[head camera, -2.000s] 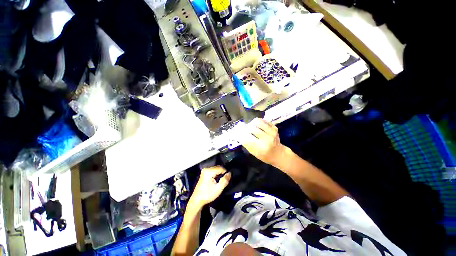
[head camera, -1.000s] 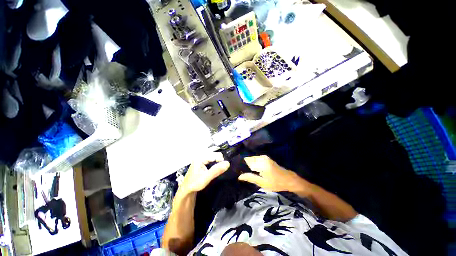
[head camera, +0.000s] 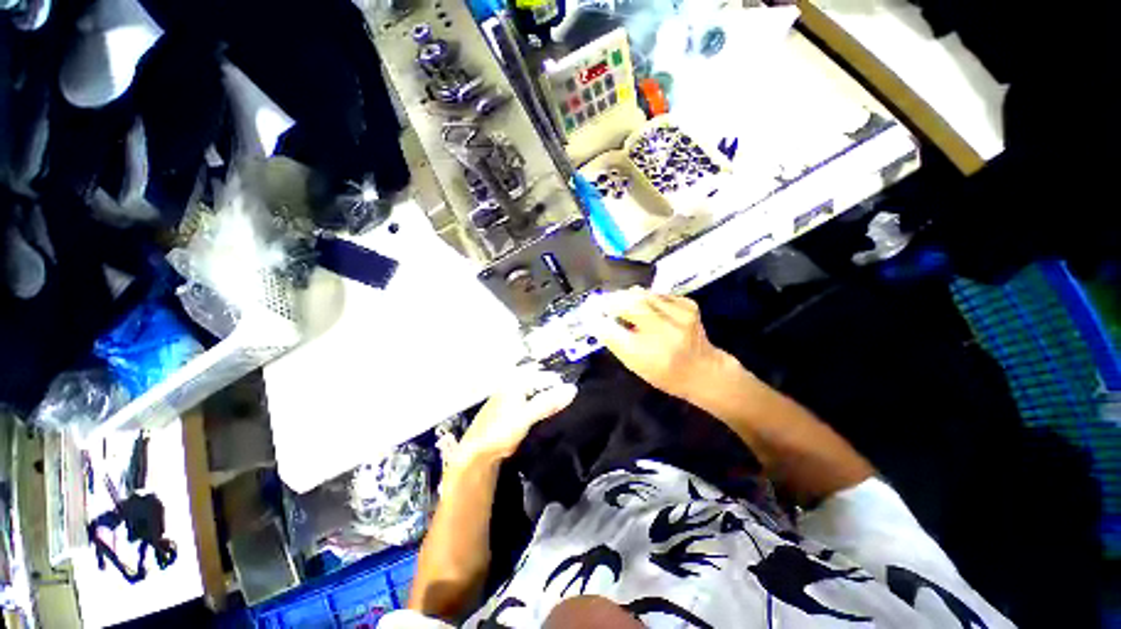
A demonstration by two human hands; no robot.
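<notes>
The grey-brown button-sewing machine [head camera: 492, 184] stands on the white table, its front end towards me. My right hand [head camera: 658, 340] is at the shiny clamp area [head camera: 568, 329] on the machine's front, fingertips bent over it; whether it holds a button is too small to tell. My left hand [head camera: 516, 415] is just below the table edge, thumb towards the clamp, at the upper edge of the black garment [head camera: 615, 424]. The garment hangs from below the clamp onto my lap. The two-compartment button tray [head camera: 639, 203] with small dark rounds is right of the machine head.
A control panel [head camera: 590, 89], an orange-red cap [head camera: 653, 96] and a black bottle [head camera: 537, 17] are behind the tray. A dark slab [head camera: 357, 262] and a white perforated basket [head camera: 209, 369] are left. Blue crates [head camera: 338, 595] stand below left and at right. Black cloth lies around.
My right hand has moved from the garment below the table edge up to the clamp area. My left hand has shifted slightly right and stays near the edge.
</notes>
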